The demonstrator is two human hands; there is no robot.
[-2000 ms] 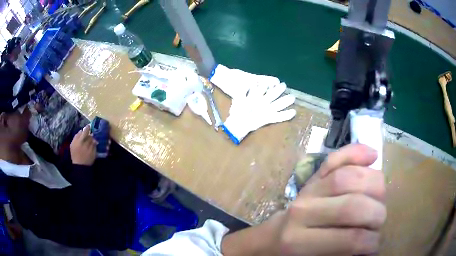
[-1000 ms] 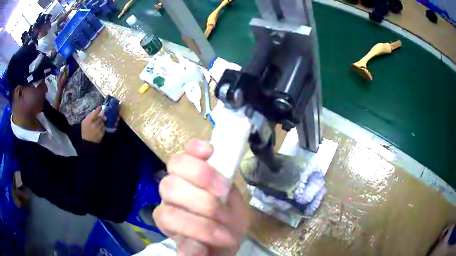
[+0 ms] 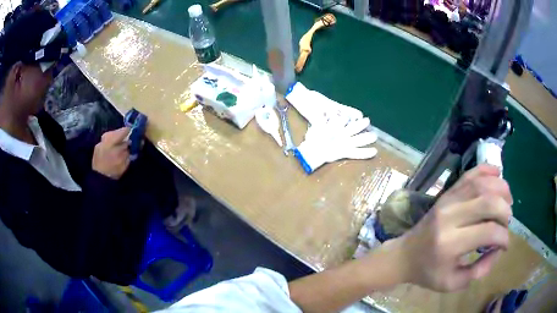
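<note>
My left hand (image 3: 461, 229) reaches in from the bottom and is closed on the white-wrapped press handle (image 3: 490, 154) at the right. The black press linkage (image 3: 479, 119) is above the hand on a grey metal column (image 3: 504, 36). The worn olive-brown press pad (image 3: 403, 211) shows left of the hand, partly hidden by it. Pale and blue material (image 3: 368, 235) shows at the pad's left edge; whether a part is seated under it is hidden. A dark blue part (image 3: 508, 302) lies at the bottom right edge, cut off. My right hand cannot be made out.
White gloves (image 3: 333, 131), a spanner (image 3: 285, 128), a white bottle (image 3: 267, 122), a white box (image 3: 226, 98) and a drink bottle (image 3: 203, 36) are on the bench. A tan doll leg (image 3: 310, 43) lies on the green belt. A seated person (image 3: 79, 202) is at left.
The view has shifted, so the press stands farther right than a second ago. My left hand stays on the handle. A dark blue part now shows at the bottom right.
</note>
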